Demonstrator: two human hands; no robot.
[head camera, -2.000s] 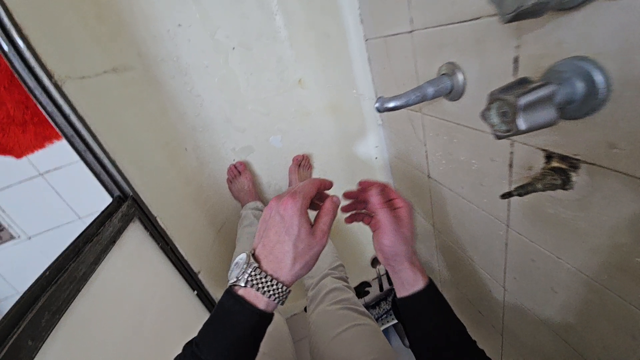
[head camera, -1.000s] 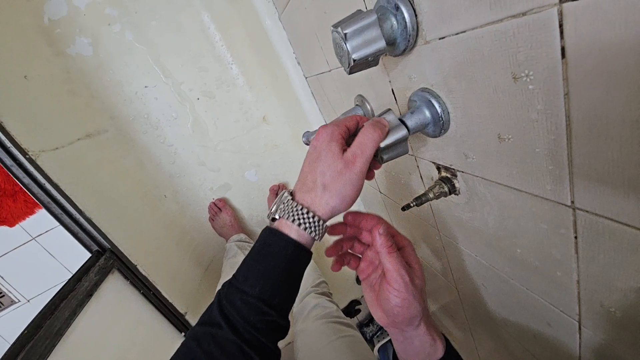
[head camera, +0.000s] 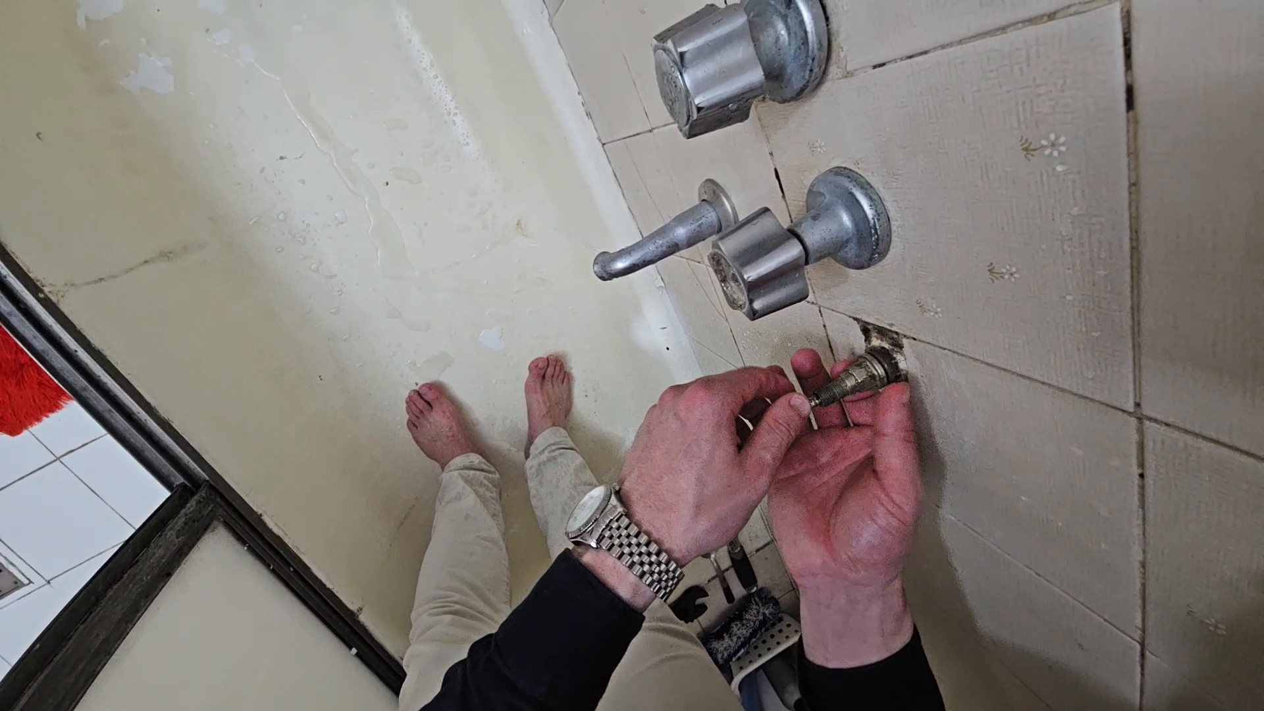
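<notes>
A bare brass tap valve stem (head camera: 857, 379) juts from a broken hole in the tiled wall. My left hand (head camera: 706, 459), with a metal-band wristwatch (head camera: 620, 538) at its wrist, pinches the stem's outer tip between thumb and index finger. Palm up, my right hand (head camera: 849, 474) lies just below and around the stem, its fingers behind and beside it; whether they press on it is hard to see. Above the hands, a chrome faceted tap handle (head camera: 760, 262) sits on its round flange, a second chrome handle (head camera: 711, 74) is higher up, and a bath spout (head camera: 657, 242) points left.
I stand barefoot in a worn, wet bathtub (head camera: 296, 296) with peeling patches. A dark metal door track (head camera: 227, 513) edges it at left, with a red shaggy mat (head camera: 25, 385) on white floor tiles beyond. A brush (head camera: 746, 622) and a perforated basket (head camera: 765, 647) are low beside my legs.
My left hand has left the lower chrome handle and moved down to the bare valve stem. My right hand has come up beside the same stem.
</notes>
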